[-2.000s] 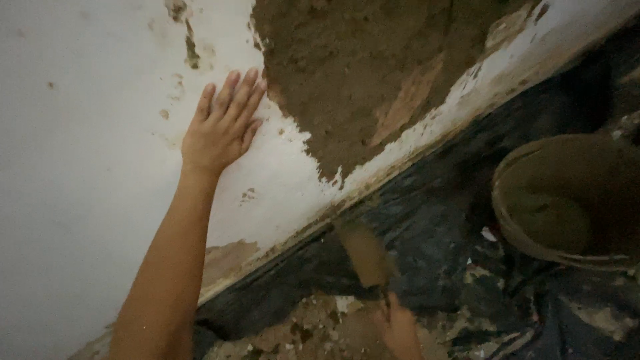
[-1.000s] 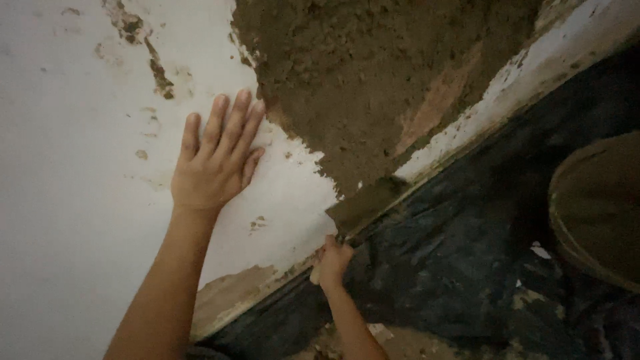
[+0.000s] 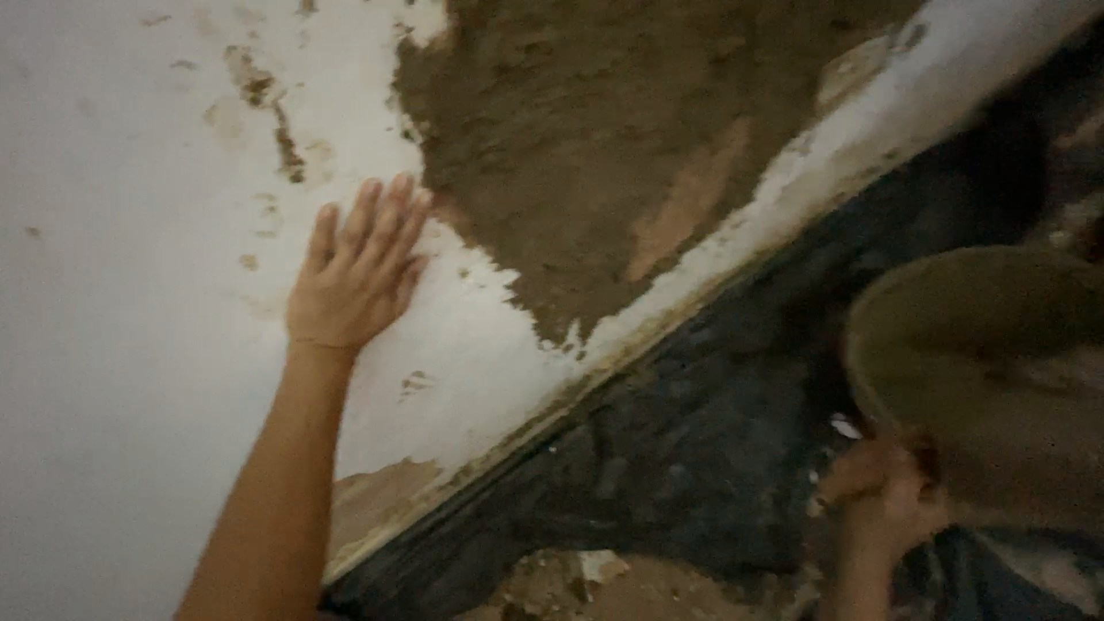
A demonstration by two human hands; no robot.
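My left hand (image 3: 358,276) lies flat on the white wall (image 3: 129,345), fingers slightly apart and holding nothing, its fingertips by the edge of a rough brown mortar patch (image 3: 561,155). The patch narrows to a ragged point near the wall's base, and a reddish-brown area shows within it. Over at the right, my blurred right hand (image 3: 888,487) is curled at the rim of a bucket (image 3: 856,354). It appears closed around the handle of the broad-bladed scraper seen in the earlier views; the blade cannot be made out now.
Dark plastic sheeting (image 3: 681,431) runs along the foot of the wall and under the bucket. Brown debris (image 3: 638,591) lies at the bottom edge. Small holes and chips (image 3: 285,142) mark the wall above and left of my left hand.
My right hand has moved from the wall's base, where the scraper blade was at the patch's lower tip, right to the bucket. My left hand has stayed on the wall.
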